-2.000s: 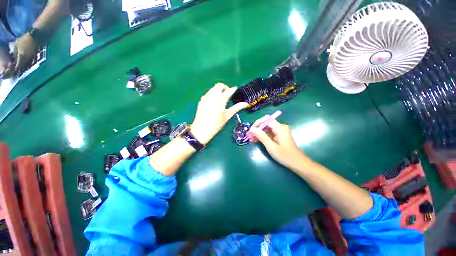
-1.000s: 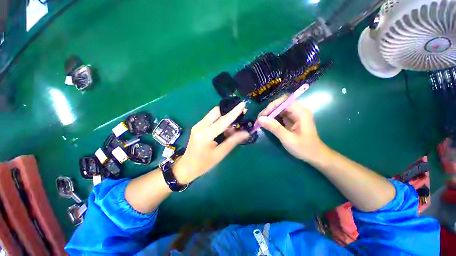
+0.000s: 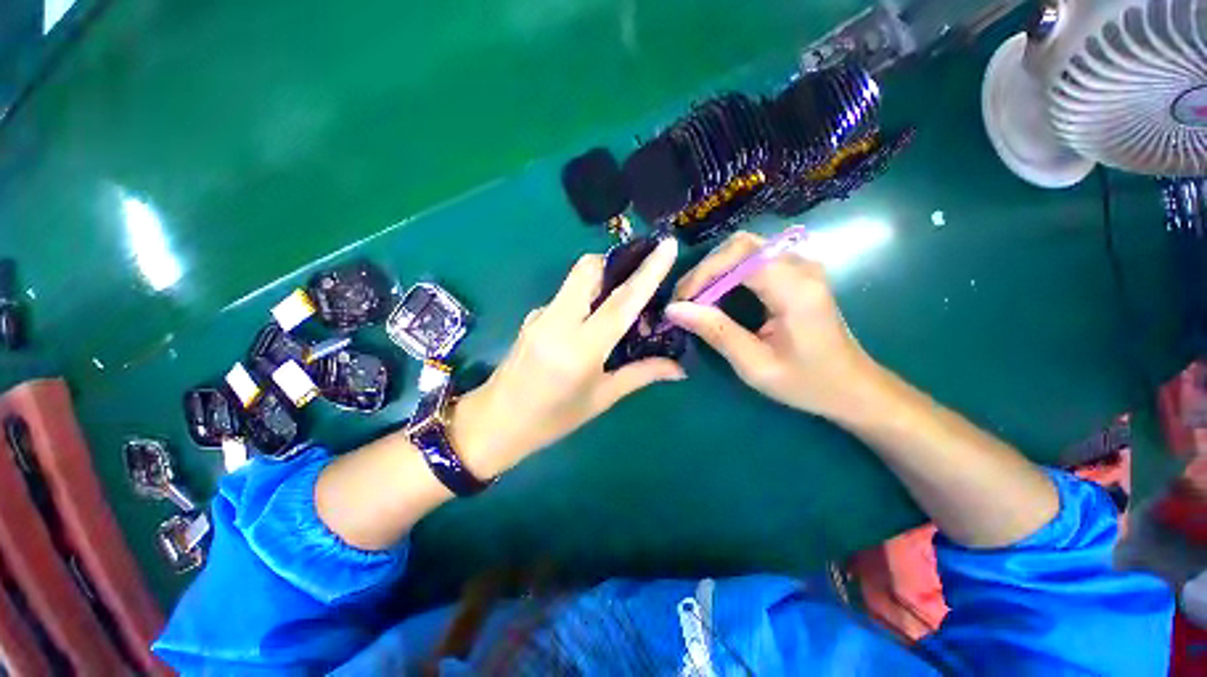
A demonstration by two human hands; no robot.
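Note:
My left hand (image 3: 563,351) holds a black display module (image 3: 627,269) between its fingers, above a dark watch housing (image 3: 651,340) on the green mat. The thumb lies at the housing's lower edge. My right hand (image 3: 774,324) grips a pink pry stick (image 3: 741,274). Its tip points down at the housing; the exact contact is hidden by the fingers. A separate black display module (image 3: 596,185) lies just behind my left hand, beside a dense row of black screens (image 3: 741,152) with a yellow line of flex cables.
Several dark housings (image 3: 351,294) with white tabs lie at left, with a silver-rimmed housing (image 3: 428,321) near my left wrist. Red trays stand at far left (image 3: 66,516) and lower right (image 3: 903,582). A white fan (image 3: 1138,86) stands at upper right. A metal bar (image 3: 860,37) lies behind the screens.
The view has shifted toward the work. A display module is now in my left hand over the housing, and another lies apart from the row's end. The pink stick stays in my right hand.

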